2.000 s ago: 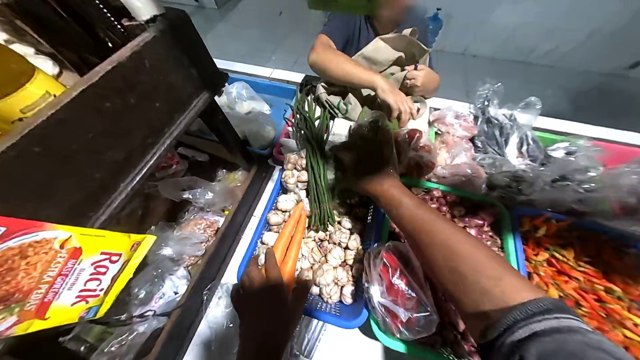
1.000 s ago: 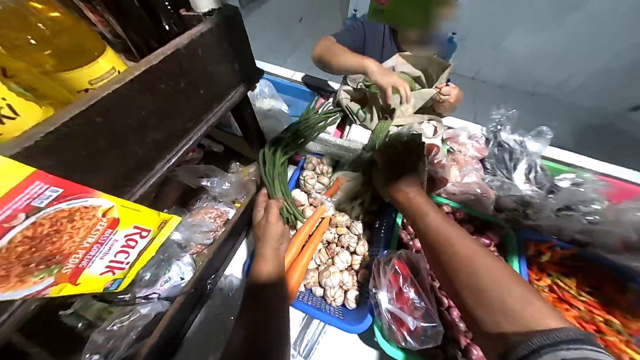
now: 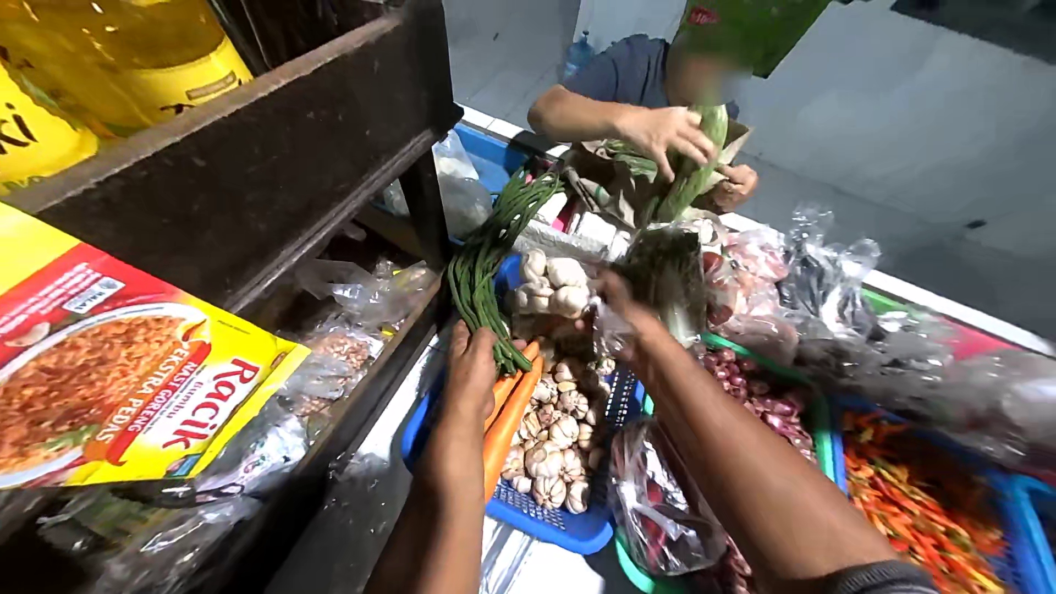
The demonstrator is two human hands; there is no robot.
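My left hand point(image 3: 474, 363) is closed around the lower end of a bundle of long green beans point(image 3: 487, 272), just above the carrots point(image 3: 509, 421). The carrots lie over a blue plastic basket point(image 3: 569, 536) of garlic bulbs point(image 3: 549, 462). My right hand point(image 3: 623, 318), blurred, is at a clear plastic bag point(image 3: 612, 330) beside a cluster of larger white garlic bulbs point(image 3: 553, 285); its grip cannot be made out. Just right of it stands a dark wrapped bunch of leafy greens point(image 3: 667, 276). A bag of red chillies point(image 3: 660, 503) lies below my right forearm.
Across the counter a person's hand point(image 3: 672, 136) holds a pale green vegetable point(image 3: 701, 165) above an open cloth bag point(image 3: 610, 177). A dark wooden shelf point(image 3: 330, 140) with a seasoning packet point(image 3: 140, 363) stands at left. Shallots point(image 3: 767, 404), chillies point(image 3: 916, 495) and plastic bags point(image 3: 825, 280) lie right.
My left hand, earlier at the carrots, now holds the beans, which have moved left off the garlic. The white garlic cluster now shows by my right hand. The other person has raised the pale green vegetable.
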